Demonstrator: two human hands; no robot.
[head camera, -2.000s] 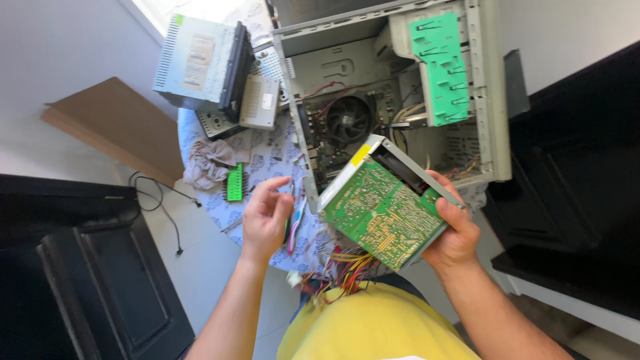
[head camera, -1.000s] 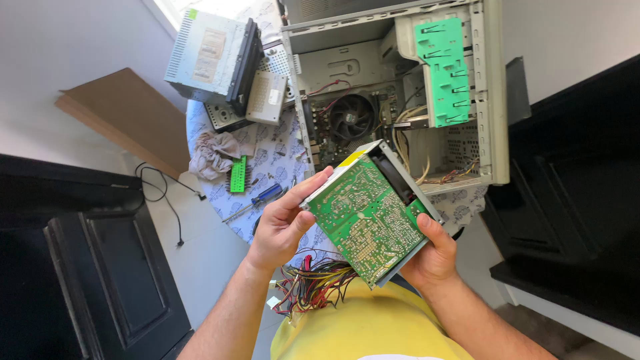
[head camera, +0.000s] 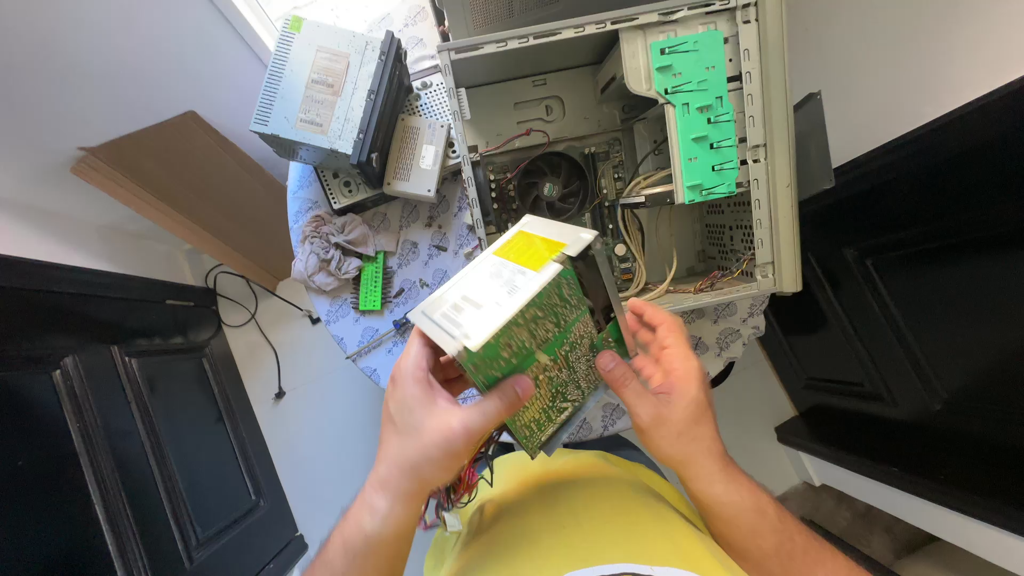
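Note:
Between my hands, above the table's front edge, is an opened computer power supply unit (head camera: 528, 344), tilted, its green circuit board and a white labelled side showing. My left hand (head camera: 448, 408) grips its lower left, thumb on the board. My right hand (head camera: 660, 384) holds the right edge between thumb and fingers. A bundle of coloured cables (head camera: 464, 488) hangs beneath, partly hidden by my left hand. Behind the unit stands an open computer case (head camera: 768, 160) with a CPU fan (head camera: 552, 186) and a green plastic bracket (head camera: 696, 116).
A screwdriver (head camera: 380, 338), a green bit holder (head camera: 372, 282) and a crumpled cloth (head camera: 332, 244) lie on the patterned tablecloth (head camera: 432, 248). A car stereo unit (head camera: 332, 96) rests on metal drives at the back left, near a brown cardboard sheet (head camera: 192, 184). A black cable (head camera: 256, 320) lies on the floor.
My left hand was off the unit two seconds ago, then took hold of its upper left edge; now it grips lower down. The unit has been tilted so its white labelled side shows more.

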